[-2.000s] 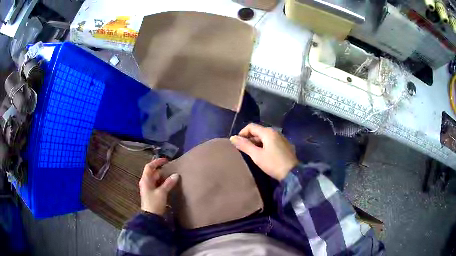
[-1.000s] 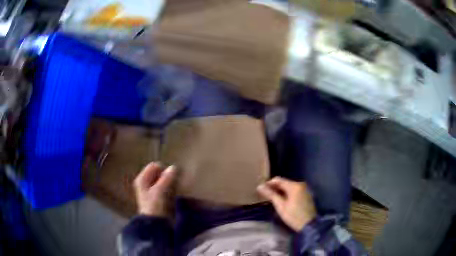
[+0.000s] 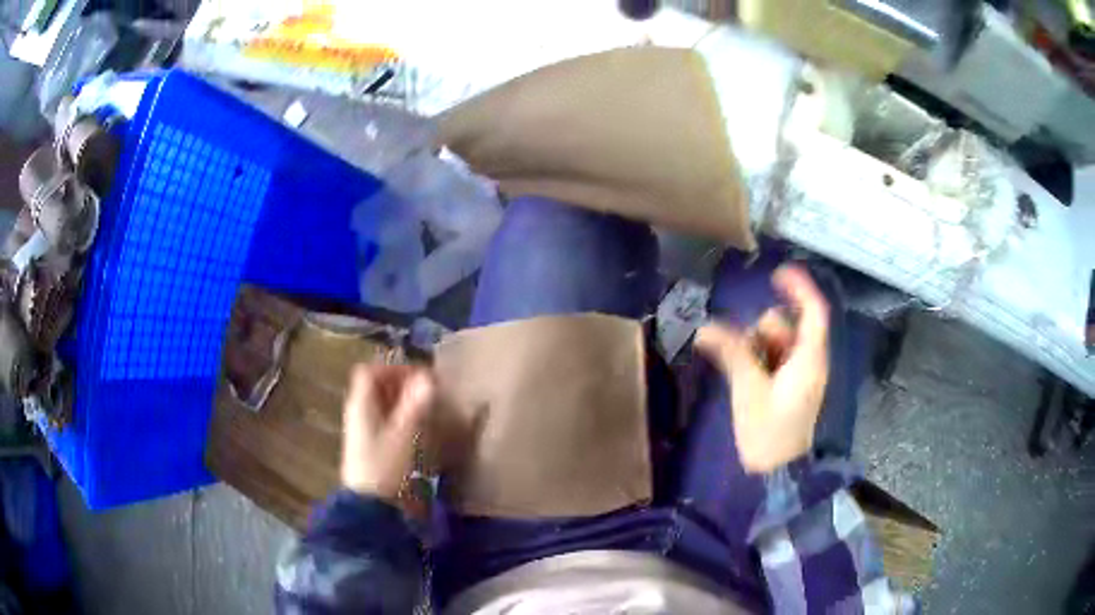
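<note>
A brown fabric panel (image 3: 558, 415) lies flat on my lap. Another brown panel (image 3: 612, 132) lies on the table edge and hangs over it towards my knees. My left hand (image 3: 387, 427) is at the left edge of the lap panel, blurred, its fingers curled; whether it grips anything is hidden. My right hand (image 3: 775, 372) is raised to the right of the lap panel, apart from it, thumb and fingers spread. No tool shows clearly in it.
A blue plastic crate (image 3: 180, 240) stands at the left with small bundled pieces (image 3: 60, 204) on its rim. A stack of brown panels (image 3: 300, 396) with a pale strip sits beside it. A clear plastic bag (image 3: 426, 228) lies between. The machine table (image 3: 865, 222) is at the upper right.
My right hand has let go of the lap panel's edge and moved up and right. The lap panel now lies flat. The table panel appears shifted right and curled in view.
</note>
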